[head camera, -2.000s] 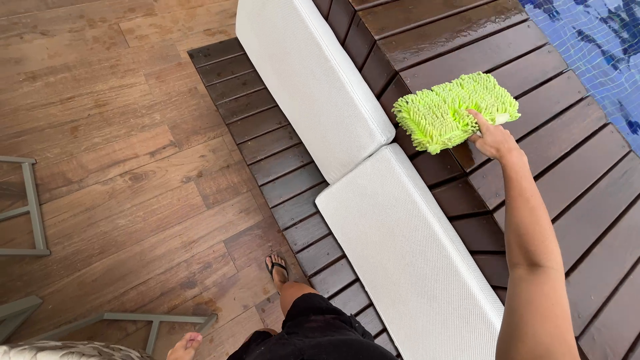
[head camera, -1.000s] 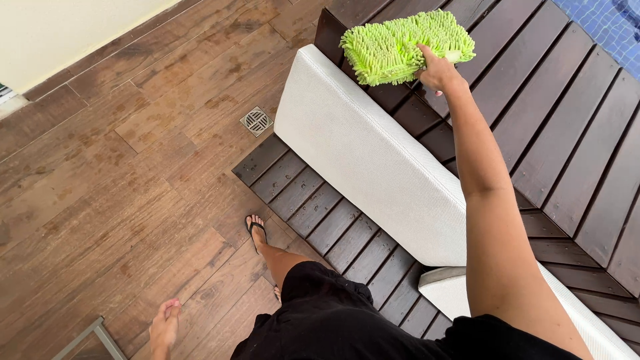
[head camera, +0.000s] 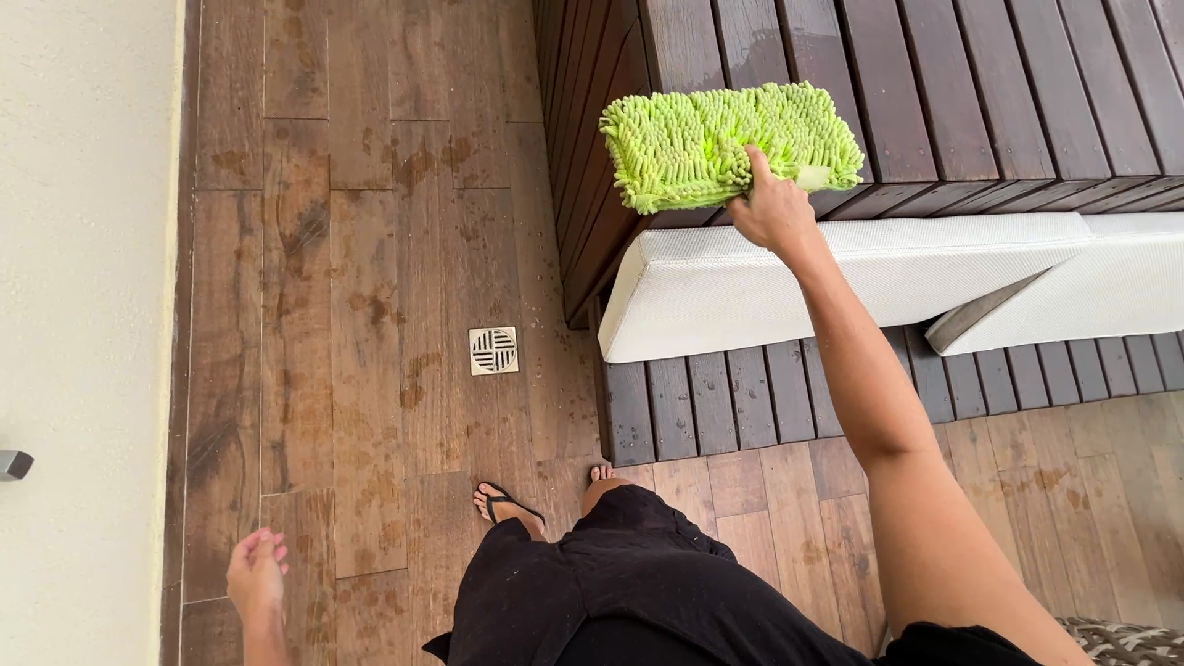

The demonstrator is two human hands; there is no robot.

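Note:
My right hand [head camera: 775,205] grips a lime-green chenille microfiber cleaning pad [head camera: 731,139] along its near edge, thumb on top. The pad is over the near left corner of the raised dark wooden slatted deck [head camera: 943,83]; whether it touches the boards I cannot tell. At the lower left, my left hand [head camera: 257,569] hangs above the wood-look floor [head camera: 370,370], its fingers slightly curled and holding nothing.
White cushions [head camera: 832,277] lean against the deck's side on a low slatted bench [head camera: 712,407]. A square metal floor drain [head camera: 494,351] lies left of the bench. A pale wall [head camera: 83,277] runs along the left. Woven furniture [head camera: 1133,643] shows at the lower right.
The view has turned and moved leftward along the bench. The pad stays in my right hand and has gone from over the deck beside the cushions to the deck's end corner.

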